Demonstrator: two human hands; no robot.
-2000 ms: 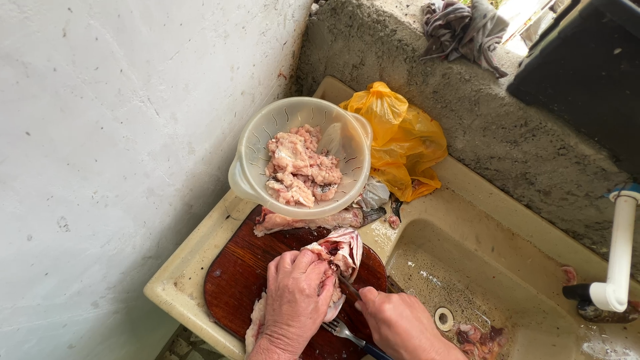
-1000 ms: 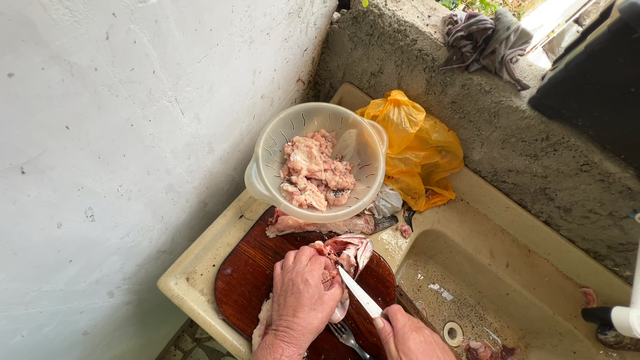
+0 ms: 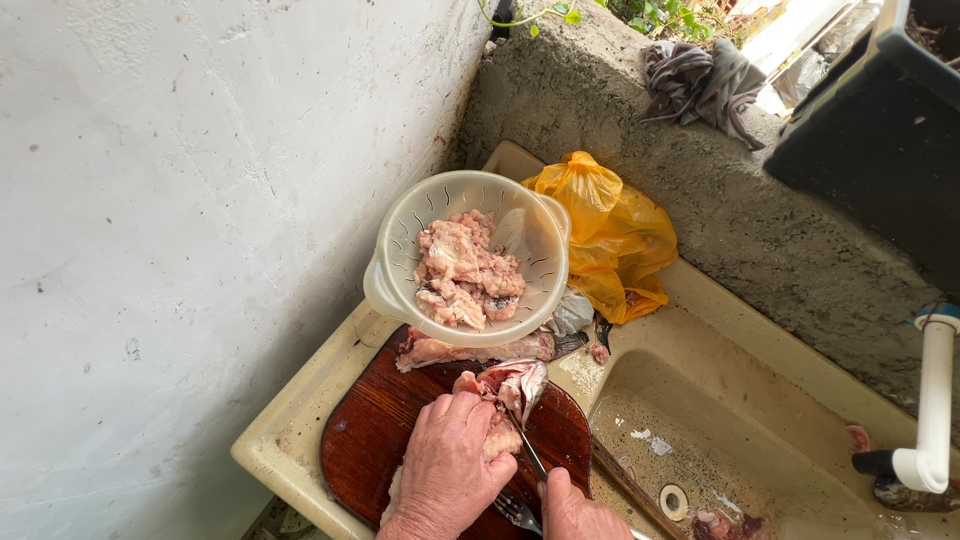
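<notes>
My left hand (image 3: 454,461) presses a skinned fish (image 3: 501,439) down on the dark wooden cutting board (image 3: 367,427). In my right hand (image 3: 581,514) is a knife (image 3: 529,448), its blade edge-on, with the tip at the flesh just behind the fish head (image 3: 521,384). A fork (image 3: 516,511) lies on the board between my hands. Behind them, a second piece of fish (image 3: 472,351) with its tail lies along the board's far edge. A pale plastic colander (image 3: 551,300) holding raw fish flesh (image 3: 465,270) stands beyond it.
Right of the board is a beige sink basin (image 3: 675,390) with scraps (image 3: 724,525) near its drain (image 3: 673,501). A yellow plastic bag (image 3: 611,232) lies behind. A white pipe (image 3: 934,397) stands at right, a black container (image 3: 885,142) above. A wall borders the left.
The knife's broad blade face showed a second ago; now the blade is turned edge-on, its tip at the flesh by the head. My left hand remains on the fish.
</notes>
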